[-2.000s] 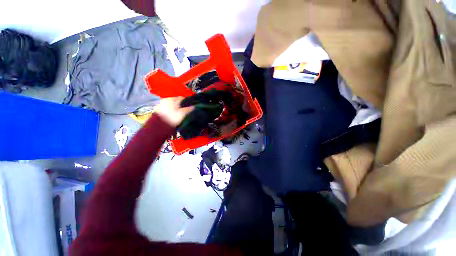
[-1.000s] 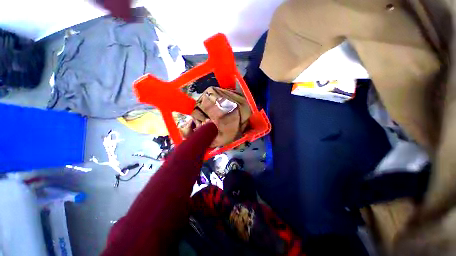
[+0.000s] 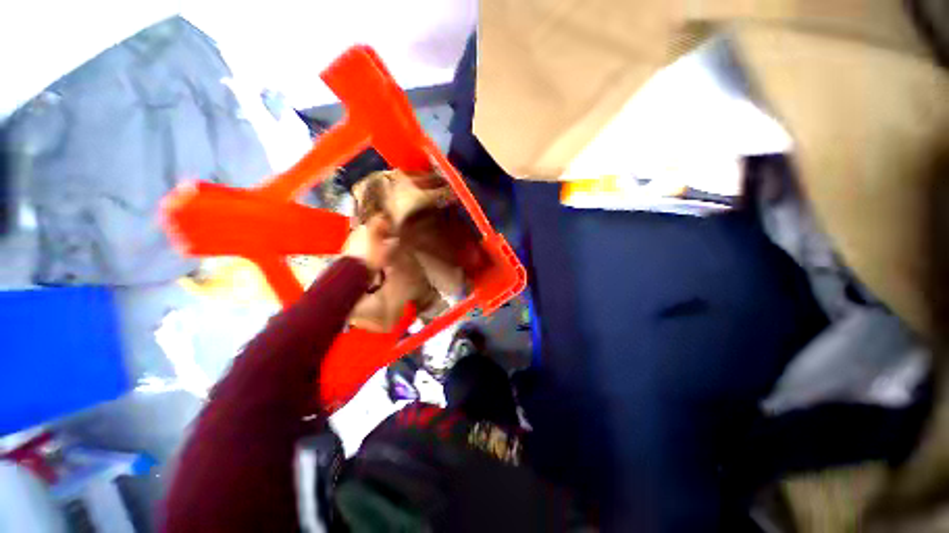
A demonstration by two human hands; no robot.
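An upturned red plastic stool (image 3: pixel 401 120) lies on the floor with its legs up. Tan cloth (image 3: pixel 427 245) is bunched inside it. My left hand (image 3: pixel 373 248), in a maroon sleeve, reaches in from the lower left, its fingers closed on the tan cloth; the grip is blurred. Dark cloth with some red (image 3: pixel 442 474) lies at the bottom centre, below the stool. My right hand is not in view.
Tan garments (image 3: pixel 853 135) with a white part hang over a dark navy surface (image 3: pixel 676 302) at the right. Grey cloth (image 3: pixel 135 156) lies at the upper left, above a blue bin (image 3: pixel 57 354). Pale scraps are on the floor.
The dark cloth my left hand held in the stool has moved to the bottom centre. Tan cloth now shows in the stool, with my hand at it. The stool appears further left and larger.
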